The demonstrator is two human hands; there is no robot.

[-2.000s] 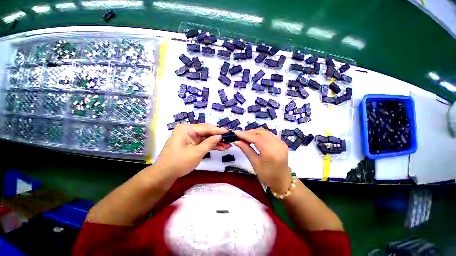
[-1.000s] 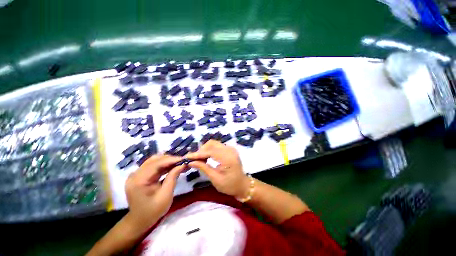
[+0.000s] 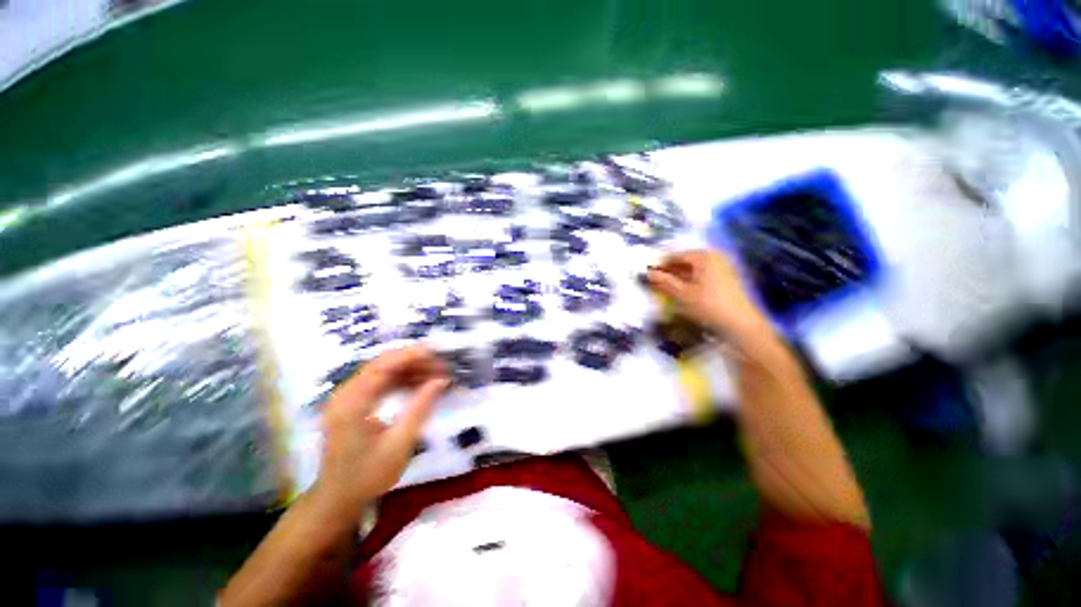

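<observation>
Black units (image 3: 515, 304) lie in clustered rows on the white surface (image 3: 569, 417). The frame is blurred. My left hand (image 3: 382, 415) is over the near left end of the rows, thumb and fingers apart, with nothing visible in it. My right hand (image 3: 699, 291) is at the right end of the rows, beside the blue bin, with a small dark piece (image 3: 651, 275) at its fingertips. A single black piece (image 3: 469, 436) lies near the front edge, right of my left hand.
The blue bin (image 3: 871, 267) of black parts stands at the right. The clear compartment tray (image 3: 130, 356) is at the left, heavily blurred. Yellow tape (image 3: 268, 344) runs between the tray and the rows. The green conveyor belt (image 3: 474, 59) lies beyond the bench.
My hands, together on a small black piece before, have separated. My right hand has moved right towards the bin; my left hand has opened. The camera view has also shifted.
</observation>
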